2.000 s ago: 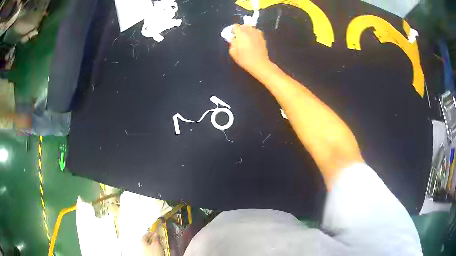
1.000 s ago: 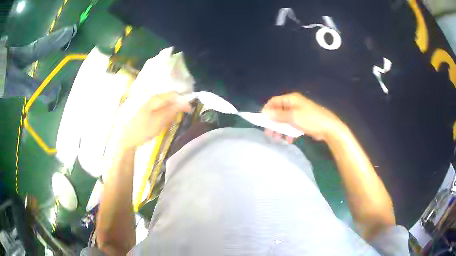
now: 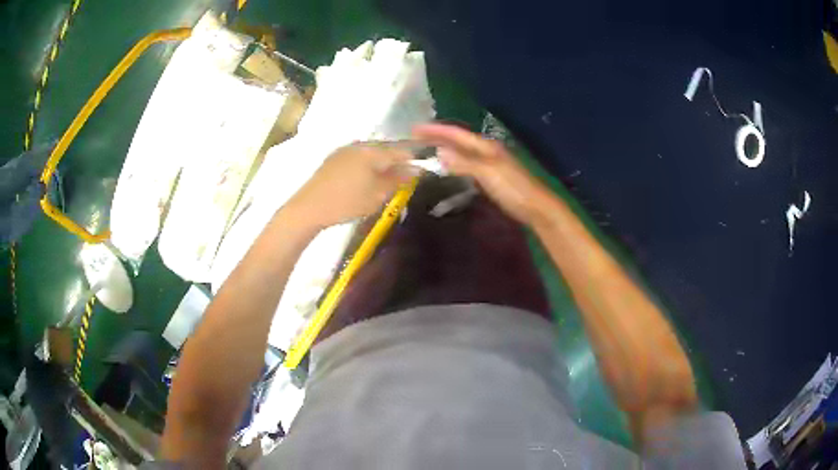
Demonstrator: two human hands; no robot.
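Observation:
My left hand (image 3: 363, 179) is over the edge of the yellow-framed trolley (image 3: 354, 275), its fingertips on a small white strip (image 3: 428, 165). My right hand (image 3: 482, 165) is just right of it, fingers partly stretched and blurred; its grip on the strip is unclear. A blurred pale piece (image 3: 455, 199) shows below my right hand. Bundles of white cut fabric (image 3: 368, 96) hang over the trolley beside and under my left forearm.
The black table (image 3: 634, 119) is on the right, bearing a white tape roll (image 3: 750, 146) with its loose end and a bent white scrap (image 3: 797, 220). A bent yellow tube (image 3: 101, 92) and part of a person (image 3: 26, 193) are at the left. Papers (image 3: 799, 413) lie at lower right.
The view has swung from the table toward the trolley. My right hand has left the table and come beside my left hand. The white strip, earlier stretched between both hands, now shows only briefly between them.

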